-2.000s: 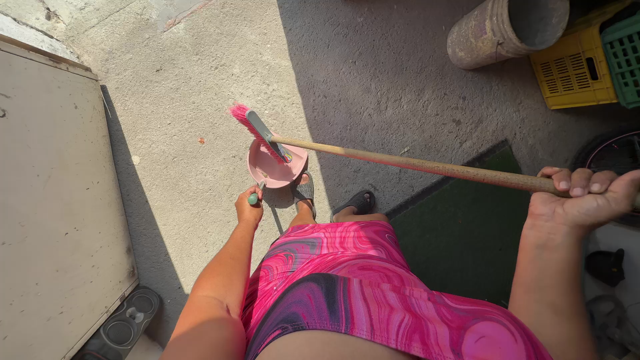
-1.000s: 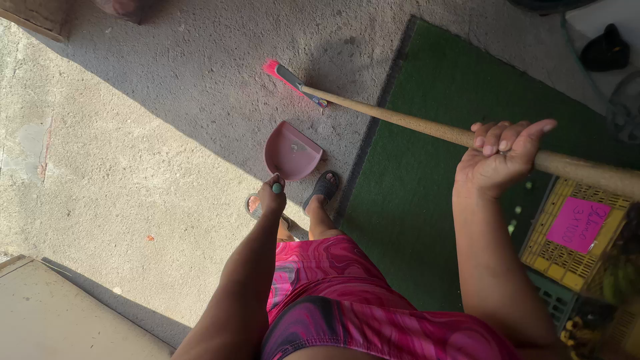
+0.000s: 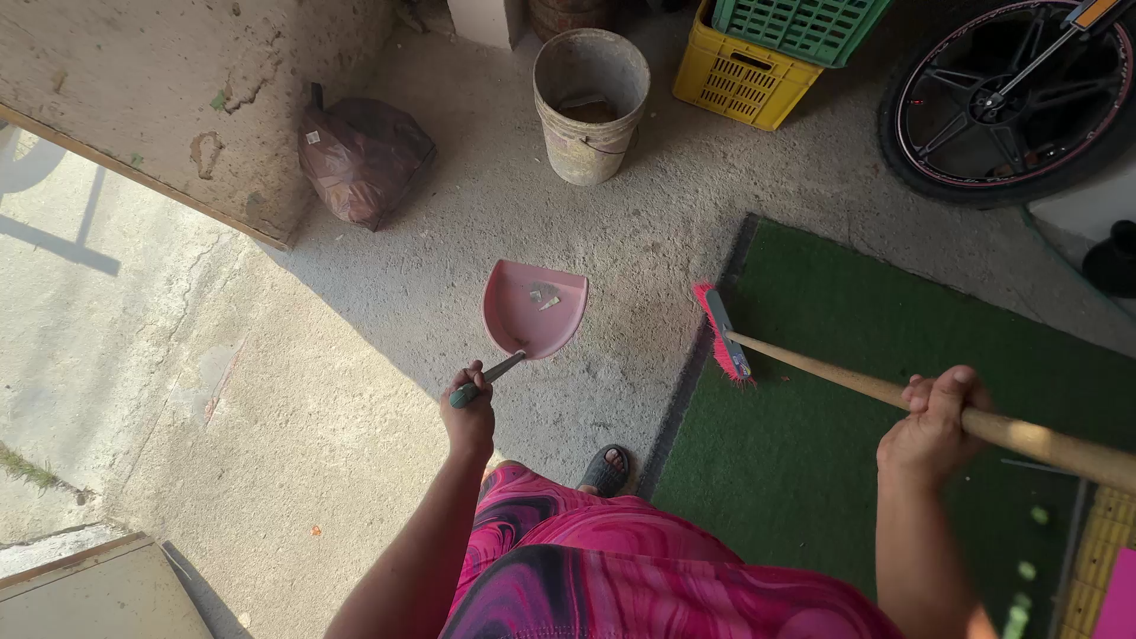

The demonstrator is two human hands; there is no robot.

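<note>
My left hand [image 3: 470, 413] is closed around the handle of a pink dustpan [image 3: 510, 306], which holds a few small scraps of litter near its front edge. My right hand [image 3: 936, 426] grips the wooden stick of a broom [image 3: 825, 370]. The broom's head [image 3: 726, 333], grey with bright pink bristles, is over the left border of a green mat [image 3: 834, 461], to the right of the dustpan. Whether the bristles touch the mat, I cannot tell.
A dirty bucket [image 3: 590, 142] stands ahead, with a tied dark plastic bag [image 3: 368, 160] on its left. Stacked yellow [image 3: 745, 84] and green crates [image 3: 799, 27] and a spoked wheel [image 3: 994, 102] are at the upper right. A worn panel [image 3: 204, 106] juts in at upper left.
The view has swung widely. The broom head, over the dustpan in the first frame, is now apart from it, at the mat's border. Both hands have kept their holds.
</note>
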